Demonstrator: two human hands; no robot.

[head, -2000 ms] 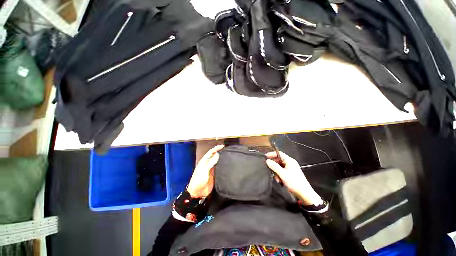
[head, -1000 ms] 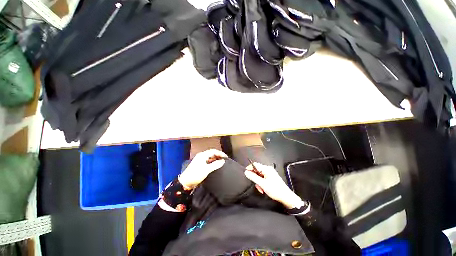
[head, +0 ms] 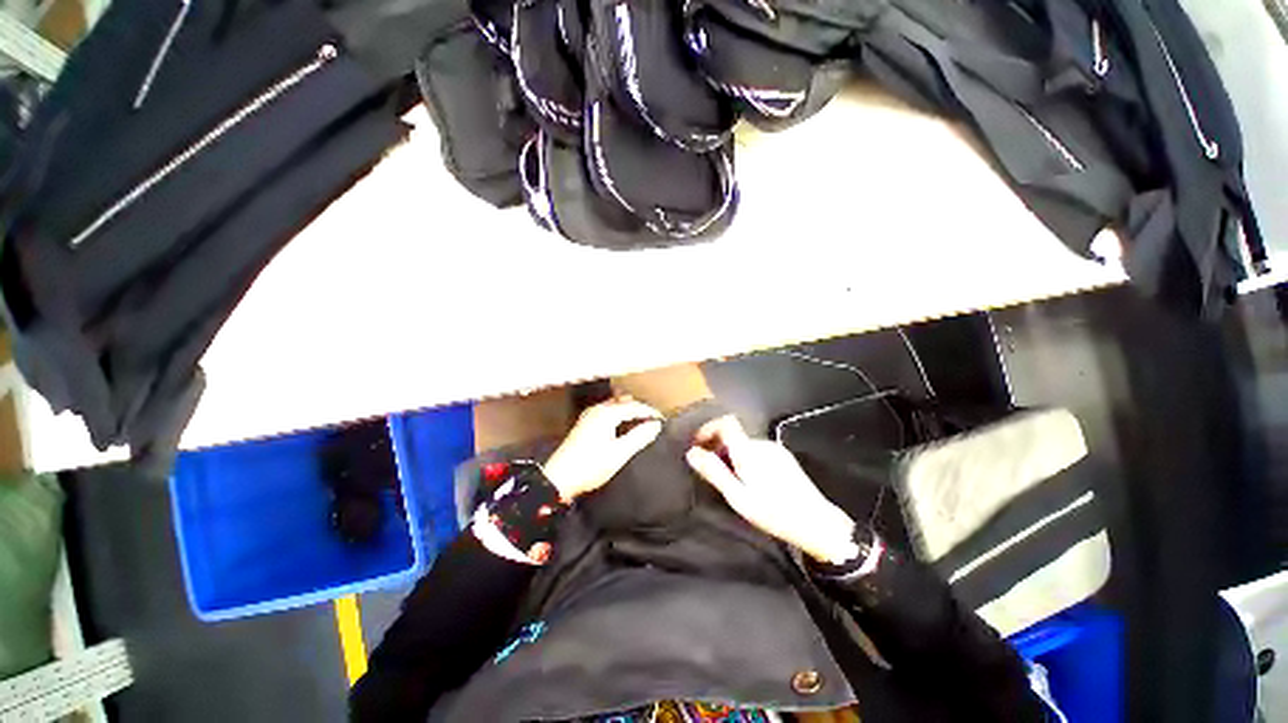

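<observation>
A black front pocket piece point(head: 647, 492) lies over my lap, dark against the dark apron point(head: 643, 643). My left hand point(head: 600, 449) grips its upper left edge with bent fingers. My right hand point(head: 763, 480) is at its upper right edge, with thumb and fingertips pinched close to the cloth. The fingertips of both hands are near each other at the top of the piece. Whether a small tool is in my right hand cannot be told.
The white table point(head: 466, 311) holds stacked black zippered panels point(head: 212, 170) at left, a pocket bundle point(head: 636, 156) mid-table and hanging panels point(head: 1045, 127) at right. A blue crate point(head: 254, 537) with black pieces stands below left. A pale stool point(head: 996, 480) bears a zippered strip at right.
The view has shifted, so table and crate sit further left. The pocket piece went from held flat to folded and lower on the lap. My hands have come closer together at its top edge.
</observation>
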